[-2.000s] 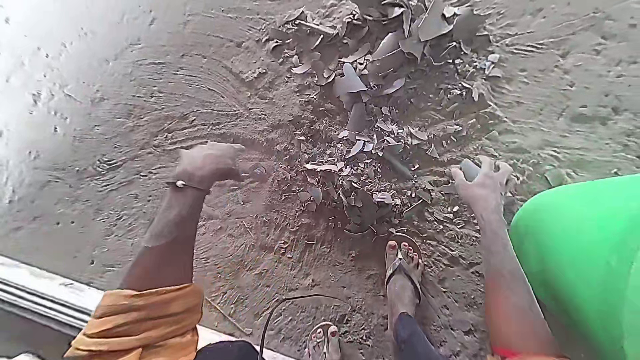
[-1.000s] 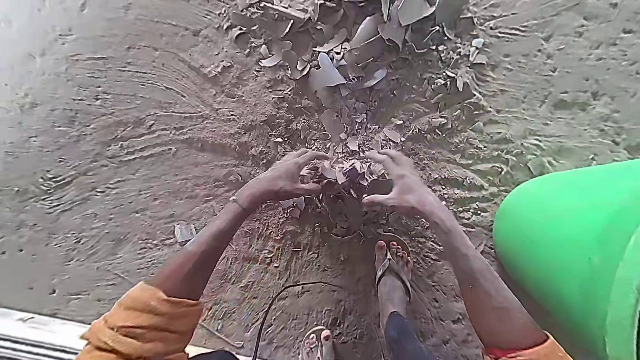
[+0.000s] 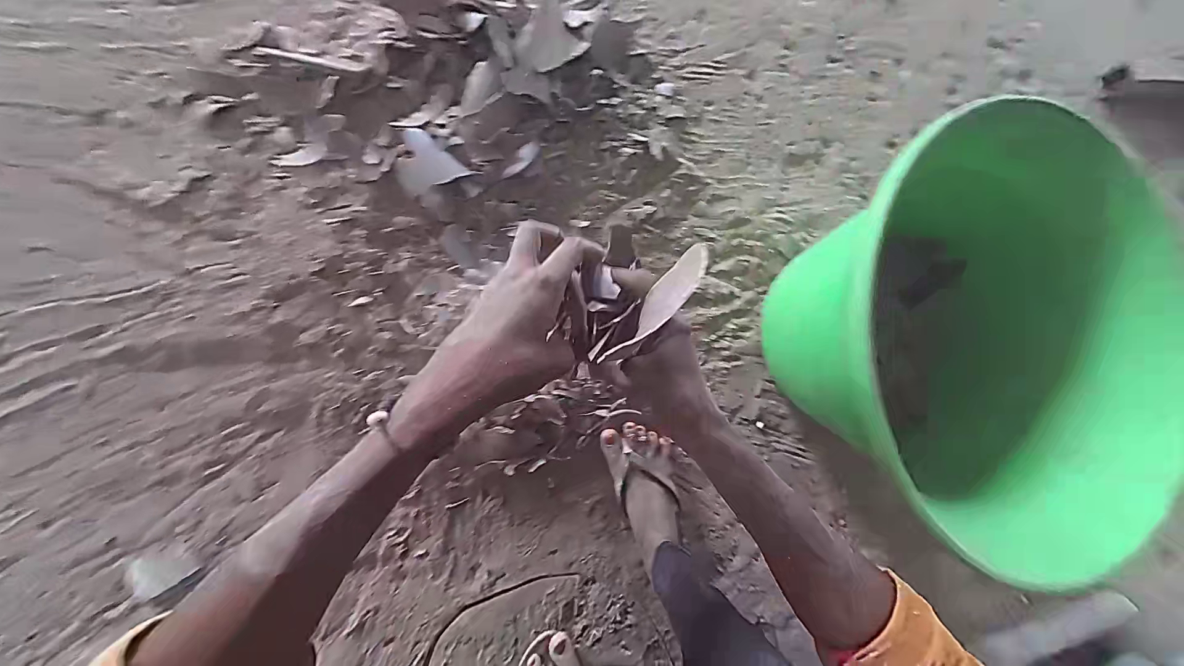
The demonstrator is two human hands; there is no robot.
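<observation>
Between my left hand (image 3: 523,310) and my right hand (image 3: 661,351) is a clump of thin grey-brown flakes and broken pieces (image 3: 597,310), held off the ground. One large curved piece (image 3: 668,301) sticks up over my right hand. My left fingers bend over the clump from the left; my right fingers are partly hidden behind it. A pile of similar broken pieces (image 3: 546,46) lies on the ground beyond my hands, and small flakes (image 3: 546,425) lie below them. To the right, a green plastic tub (image 3: 832,324) lies tilted, its mouth toward me, with dark matter inside.
Rough, dusty ground (image 3: 185,370) surrounds the pile. My sandaled foot (image 3: 647,481) is just below my right hand, and part of the other foot (image 3: 552,647) shows at the bottom edge. A thin dark cord (image 3: 490,597) curves over the ground. A pale flat piece (image 3: 162,573) lies at lower left.
My hands came together over the flakes, then closed on a clump and lifted it. The green tub, seen only from its side before, now shows its open mouth.
</observation>
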